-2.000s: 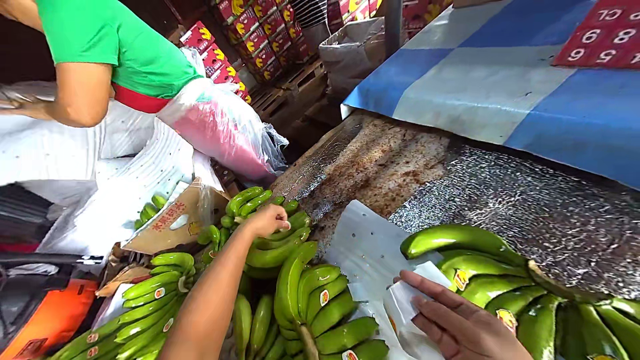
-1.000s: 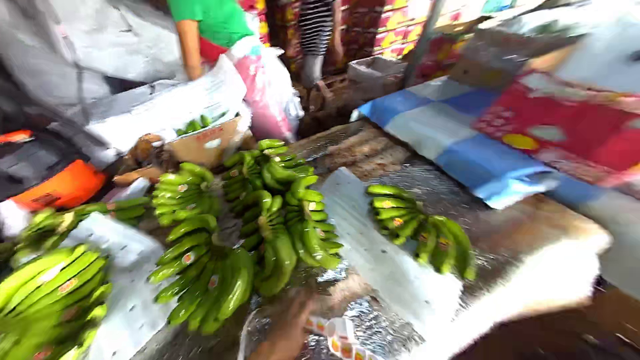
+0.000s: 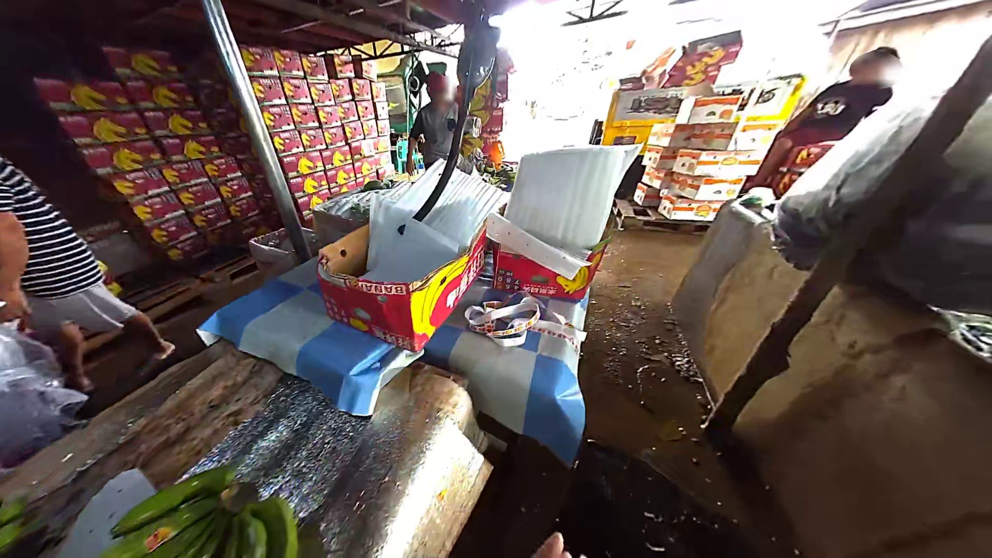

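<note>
Only the fingertips of what looks like my right hand (image 3: 552, 547) show at the bottom edge; the rest, and anything it holds, is out of frame. My left hand is not in view. Left of the fingertips, a bunch of green bananas (image 3: 205, 519) with a sticker lies on a worn wooden table (image 3: 434, 449), beside a white foam sheet (image 3: 112, 504). A blue-and-white checked cloth (image 3: 310, 329) carries a red banana carton (image 3: 387, 310) with foam sheets (image 3: 418, 244) inside. A roll of printed sticker tape (image 3: 504, 319) lies by a second carton (image 3: 542, 271) that also holds foam sheets.
A metal post (image 3: 260, 132) rises behind the cloth. Stacked red cartons (image 3: 310, 116) stand at back left. One person in stripes (image 3: 50, 248) is at left, another (image 3: 438, 124) behind, a third (image 3: 833, 116) at right. A leaning wooden pole (image 3: 837, 263) crosses a large block (image 3: 783, 341).
The view has swung right and up, bringing both cartons of foam sheets into sight. The left hand, over the bananas two seconds ago, is out of view, as is the person in green.
</note>
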